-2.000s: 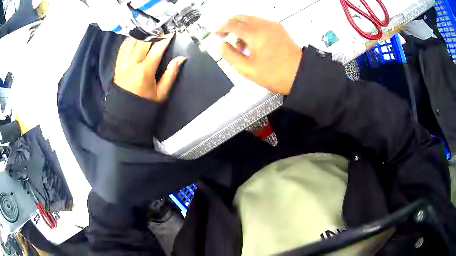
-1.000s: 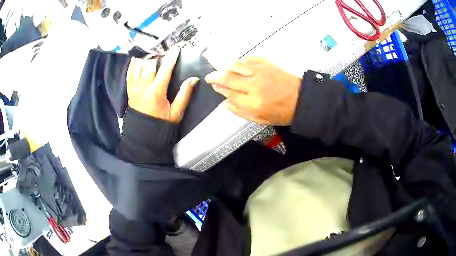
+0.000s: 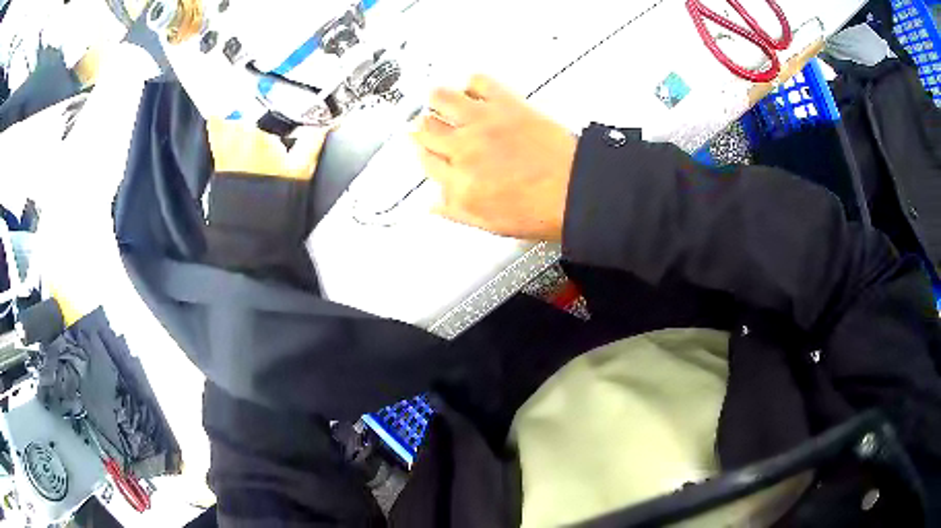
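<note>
The dark garment panel (image 3: 165, 196) hangs over the table's left part and runs down across my lap. My left hand (image 3: 263, 150) is at its upper edge, left of the machine's metal foot parts (image 3: 377, 77). Its fingers are bent and washed out by glare, so its grip is unclear. My right hand (image 3: 495, 160) rests palm down over the white machine bed (image 3: 413, 263), right of the foot, fingers curled. Whether it holds anything small is hidden. A thin curved line shows on the bed beside its fingers. The machine head with a blue stripe (image 3: 310, 50) is at the top.
Red-handled scissors (image 3: 738, 39) and a teal piece (image 3: 672, 90) lie on the table at right. A ruled strip (image 3: 500, 294) follows the front edge. Blue baskets (image 3: 800, 108) are at right and below. Dark crumpled cloth (image 3: 103, 387) and second red handles (image 3: 126, 483) are at left.
The dark cloth that lay between my hands has gone from there, baring the bed. My left hand has moved up and left, its spread fingers now bent. My right hand has drawn back from the foot.
</note>
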